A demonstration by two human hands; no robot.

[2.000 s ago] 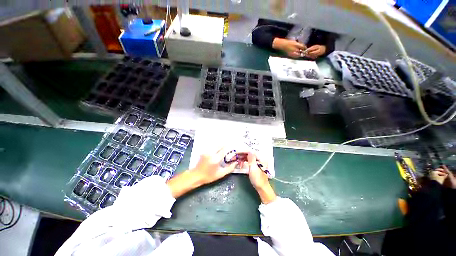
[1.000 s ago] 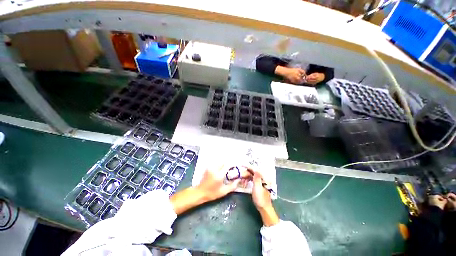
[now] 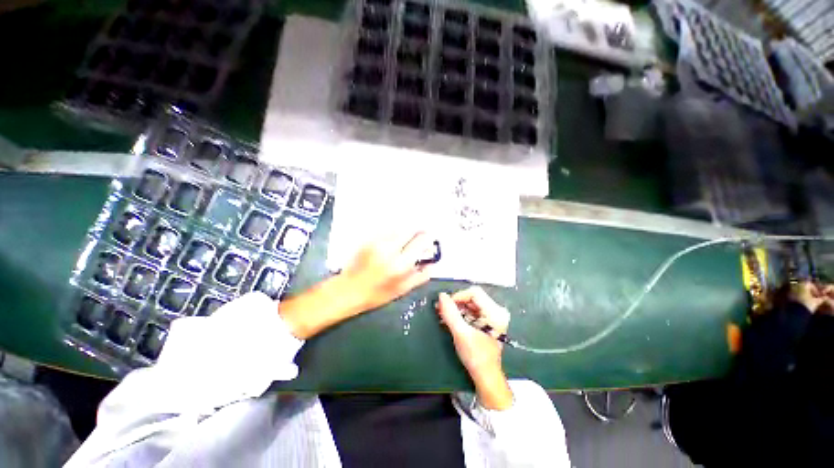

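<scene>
My left hand (image 3: 382,267) holds a small black ring-shaped housing (image 3: 429,253) at its fingertips, over the lower edge of the white work sheet (image 3: 393,206). My right hand (image 3: 475,331) holds a slim dark pick-up pen (image 3: 477,324), partly hidden by the fingers. A whitish air hose (image 3: 585,345) runs from the pen's rear to the right. The right fingertips are apart from the housing, beside loose bright specks (image 3: 411,315) on the green mat. Tiny dark parts (image 3: 468,210) lie on the white sheet. The pen's tip is too blurred to make out.
A clear blister tray (image 3: 198,256) with black ring outlines lies at left. Stacked trays (image 3: 448,78) stand beyond the sheet on a white board (image 3: 297,101). A darker tray stack (image 3: 165,50) is at far left. Another person's hand and dark sleeve (image 3: 777,338) are at far right.
The view has tilted down, so the shelf has left the picture. My right hand has moved away from the housing, down onto the green mat near the specks. My left hand still holds the housing.
</scene>
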